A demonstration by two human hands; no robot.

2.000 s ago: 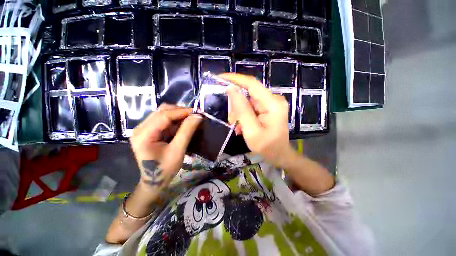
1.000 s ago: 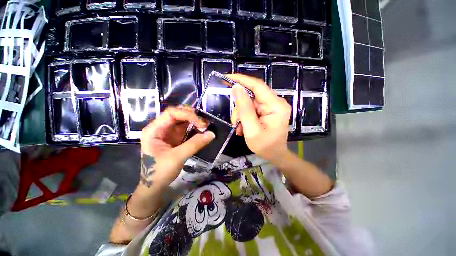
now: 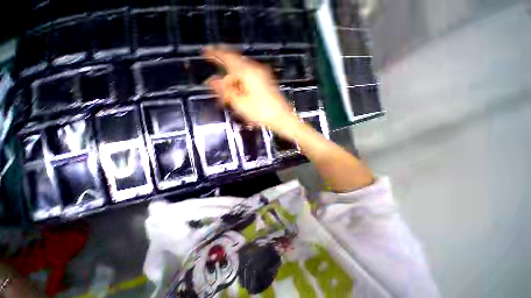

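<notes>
A glossy black blister tray (image 3: pixel 125 87) fills the upper left of the head view and holds rows of silver-rimmed frames. One two-window frame (image 3: pixel 169 139) sits upright in the front row, left of my right hand. My right hand (image 3: pixel 247 90), bare and blurred, is over the tray's middle row, to the right. Its fingers point left and look apart, with nothing seen between them. My left hand is out of the picture. A sliver of skin with a thin band shows at the bottom left edge, probably my left wrist.
A thick white-edged stack of black sticker sheets (image 3: pixel 361 75) lies right of the tray, on the green mat (image 3: pixel 331 70). A red stool (image 3: pixel 55 250) and a yellow floor line (image 3: pixel 128 284) are below left. Blurred white strips show at the left edge.
The view has shifted and tilted. Both hands have let go of the frame they held. The front-row pocket that had no frame now holds one. My left hand has left the picture; my right is over the tray.
</notes>
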